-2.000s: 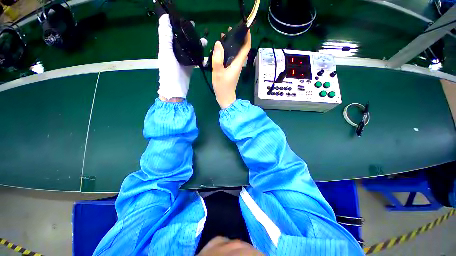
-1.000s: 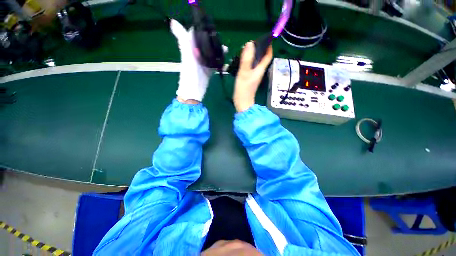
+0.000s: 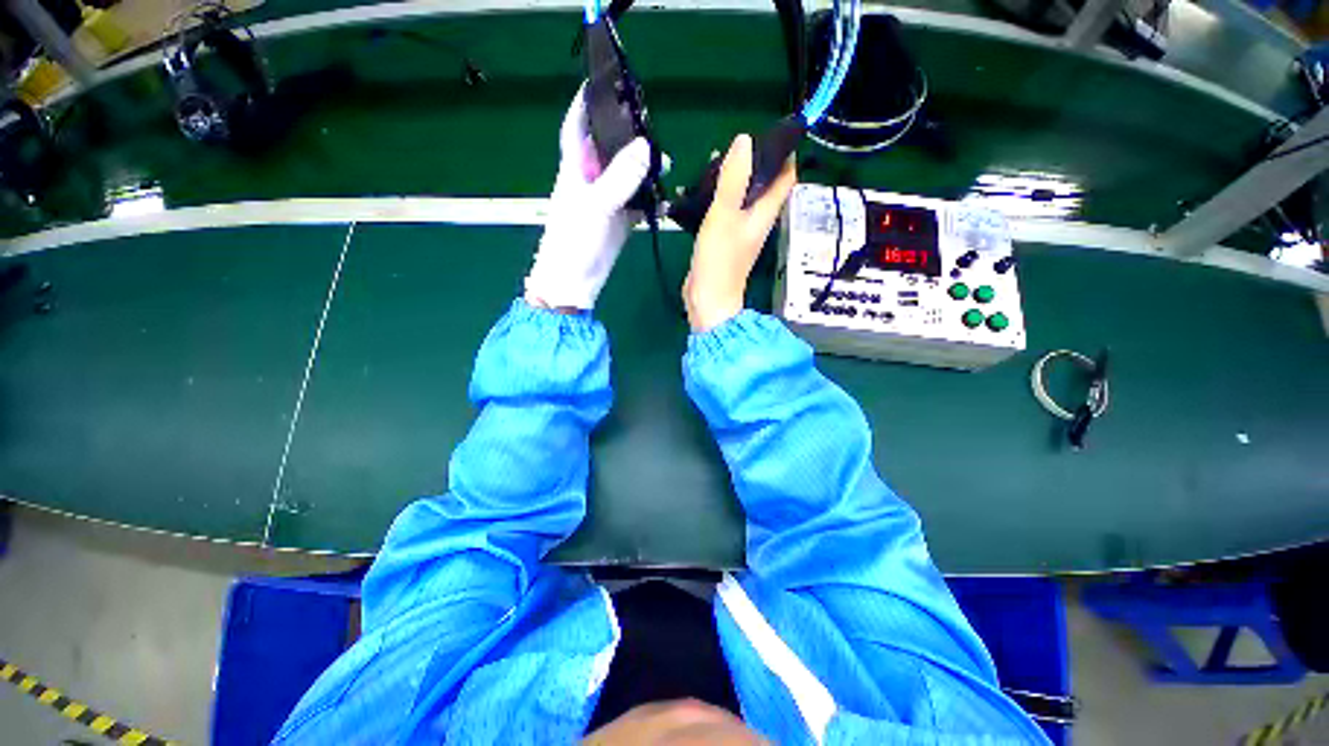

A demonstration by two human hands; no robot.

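A black gaming headset [image 3: 618,102] is held up over the white rail, its top cut off by the upper edge. Its headband arc glows light blue at the right. My left hand [image 3: 587,211], in a white glove, grips the left earcup. My bare right hand [image 3: 736,226] grips the right earcup. A thin black cable hangs between my hands. The white headset tester [image 3: 904,277] stands just right of my right hand, its display lit red. A thin black test lead lies over the tester's front.
A coiled pale lead [image 3: 1060,385] with a black end lies right of the tester on the green worktop [image 3: 423,394]. Another headset [image 3: 204,91] lies on the green belt at upper left. A dark object with pale rings [image 3: 870,110] is behind the tester. A blue stool [image 3: 1195,619] stands at lower right.
The headband glow went from yellowish to purple to light blue. The view shifted, so hands and tester appear further right and slightly lower than at first. The tester's lower display row now shows more digits.
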